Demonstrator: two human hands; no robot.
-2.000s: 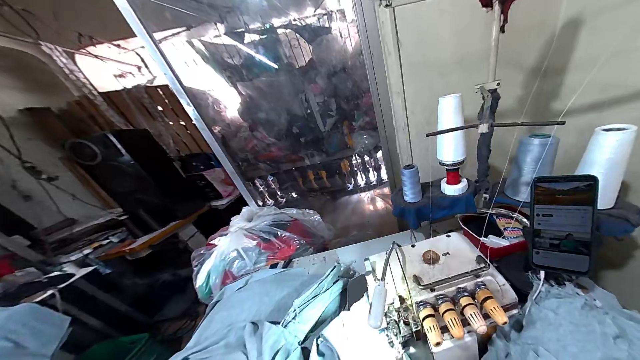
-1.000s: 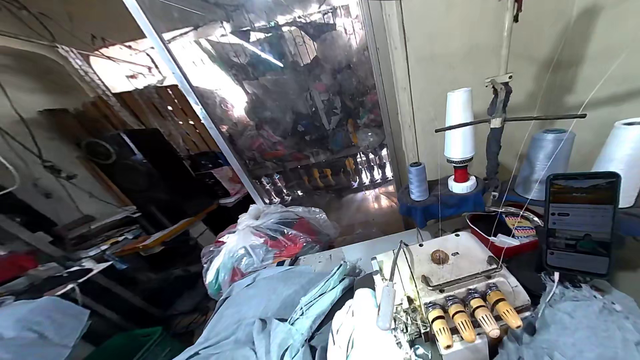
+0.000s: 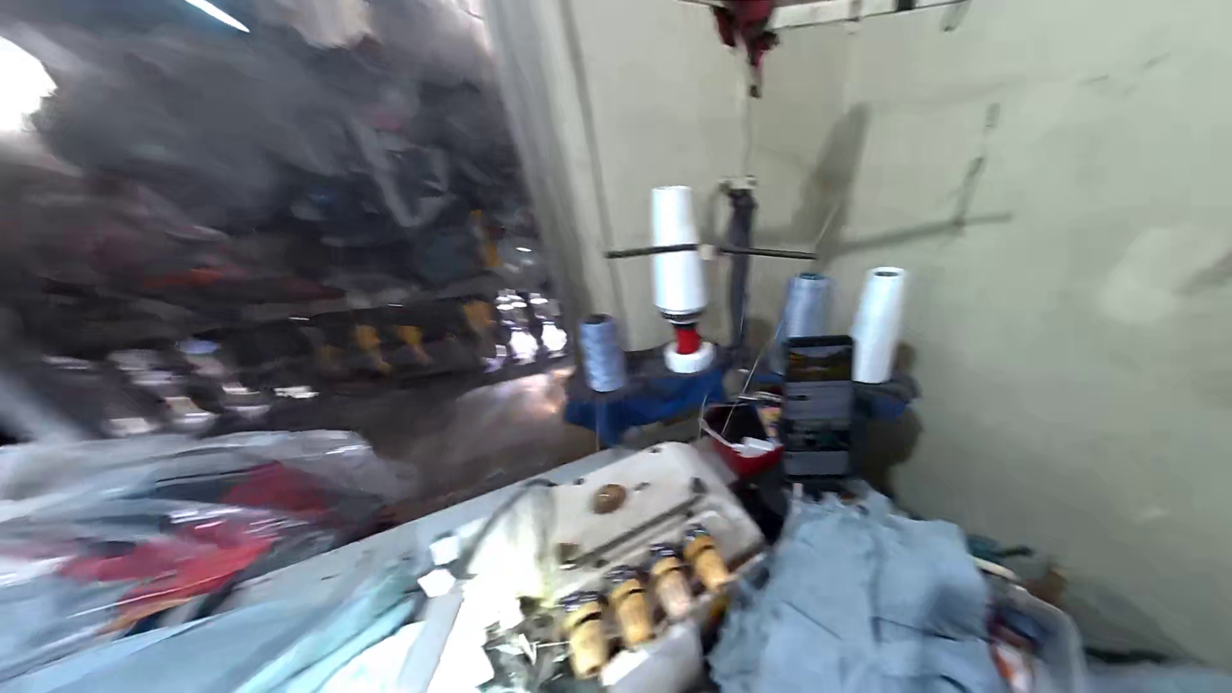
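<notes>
Neither of my hands shows in the head view. An overlock sewing machine [image 3: 616,500] with several yellowish tension knobs [image 3: 630,604] stands at the lower middle. Light blue fabric [image 3: 857,597] lies in a heap to its right, and more pale blue fabric [image 3: 289,635] is at the lower left. Behind the machine, a tall white thread cone [image 3: 678,252] and a small blue-grey thread spool [image 3: 603,354] stand on the thread stand. A phone [image 3: 818,409] with its screen lit is upright above the heap, in front of a grey-blue cone [image 3: 806,306] and another white cone [image 3: 879,325].
A clear plastic bag with red and other cloth [image 3: 192,539] sits at the left, blurred. A red container [image 3: 746,448] is behind the machine. At the lower right stands a pale tub [image 3: 1059,626] holding items. A plain wall [image 3: 1088,385] rises on the right.
The view has swung to the right, bringing more wall and the tub into sight. No thing has plainly been moved.
</notes>
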